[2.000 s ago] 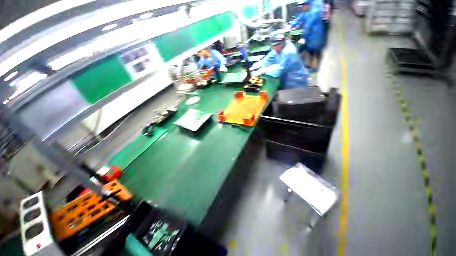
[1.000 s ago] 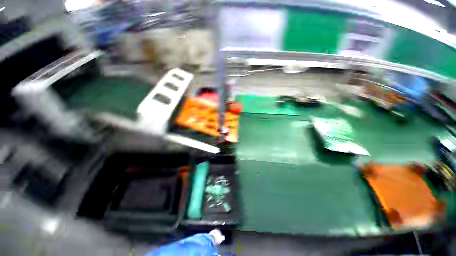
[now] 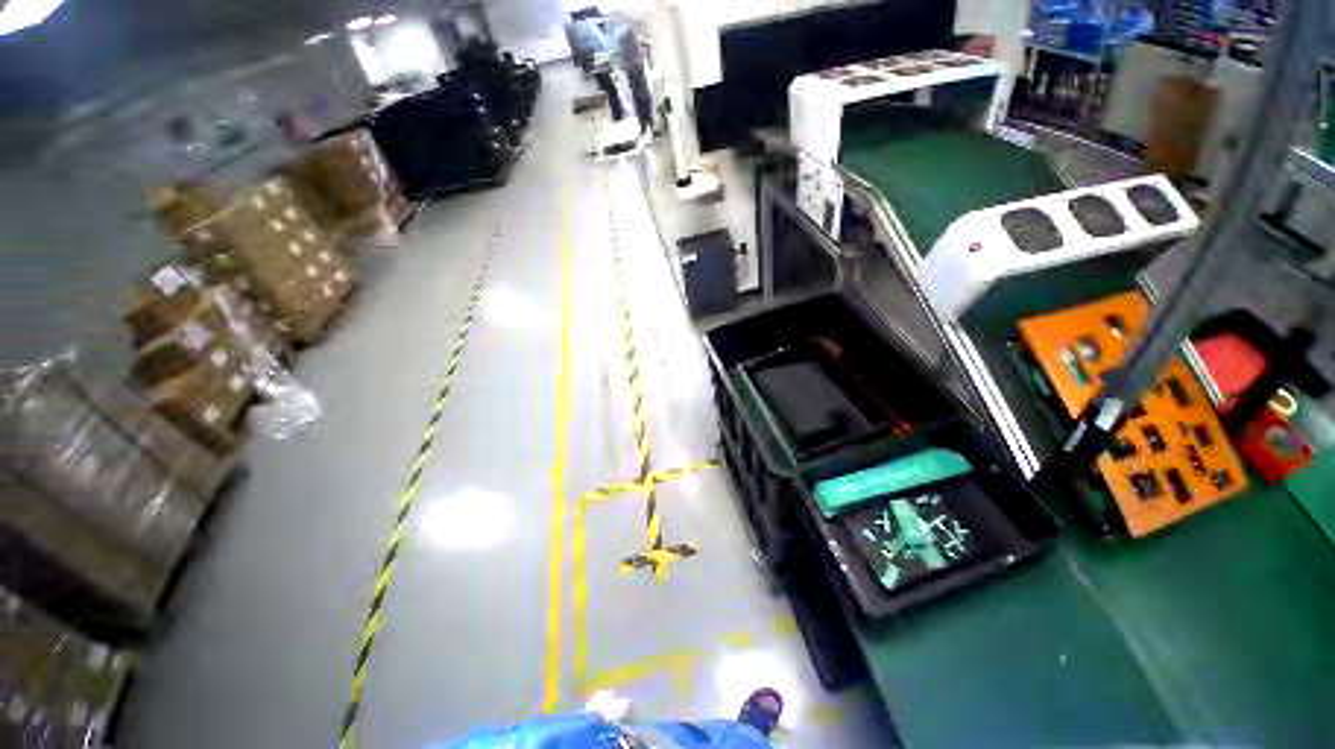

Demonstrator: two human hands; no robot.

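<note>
An orange pallet cover [image 3: 1135, 417] with square cutouts lies at the lower end of the conveyor, dark parts showing through it. A black parts bin [image 3: 1010, 556] holds a teal strip [image 3: 893, 479] and a heap of small teal pieces [image 3: 917, 536]. Behind it, a deep black turnover crate [image 3: 739, 424] holds dark sheets or trays. A small white-gloved hand, apparently my left hand [image 3: 608, 705], shows at the bottom edge beside blue clothing; its fingers and any hold are unclear. My right hand is not visible.
The green-belt conveyor [image 3: 952, 168] has white fan housings [image 3: 1061, 234]. The green bench [image 3: 1025, 666] is at lower right, with a red box [image 3: 1277, 446] beyond the orange cover. Wrapped cartons [image 3: 95, 483] stand left of the marked aisle [image 3: 564, 439]. A person [image 3: 608, 66] stands far down it.
The view has swung left from the bench to the aisle, conveyor and crates. The silvery board and the perforated orange tray are out of view. The gloved hand remains at the bottom edge.
</note>
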